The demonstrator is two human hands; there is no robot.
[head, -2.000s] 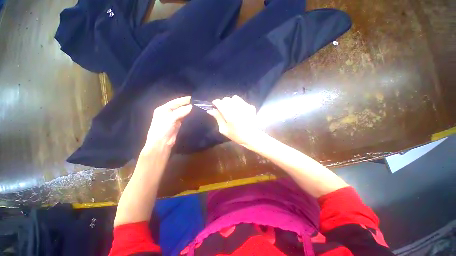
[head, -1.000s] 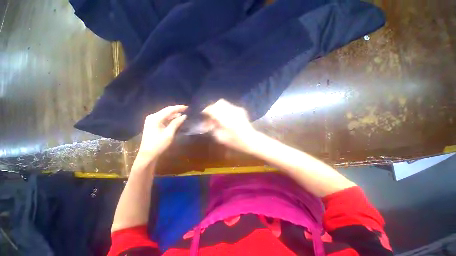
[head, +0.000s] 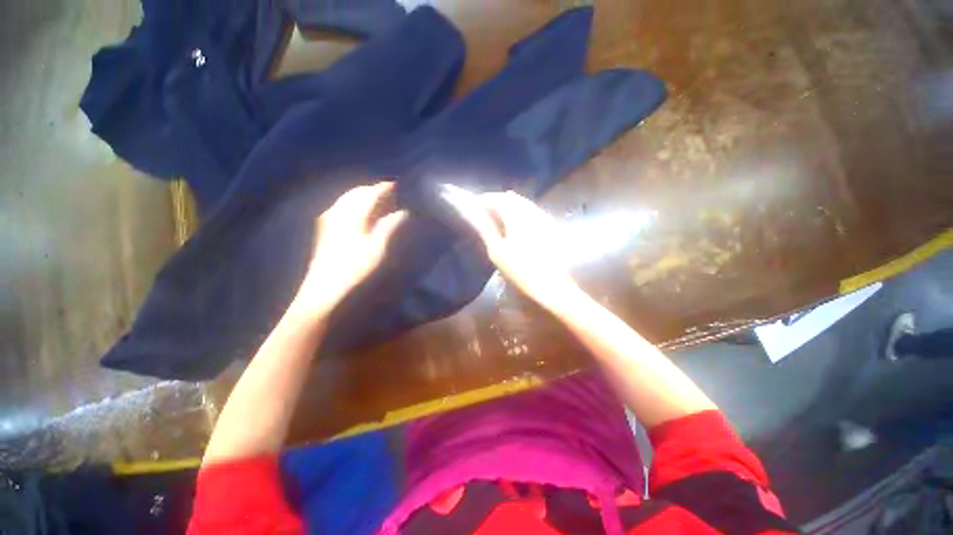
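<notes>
A dark navy garment lies spread on the brown table in front of me, with narrow sleeve-like parts pointing to the far right. My left hand is bare and pinches the cloth near the middle. My right hand is bare, overexposed and just to the right, with its fingers at the same part of the cloth. A small bright patch shows at the right fingertips; whether it is a tool or glare I cannot tell. The cloth between the hands is raised slightly.
The glossy brown table has yellow tape along its near edge. More dark cloth lies at the far left. A white sheet is beyond the table's right edge. A person's shoe shows on the floor at the right.
The view has shifted, and more of the far garment shows than one second ago. My hands are at a higher part of the cloth, and a lower flap now hangs spread below the right hand.
</notes>
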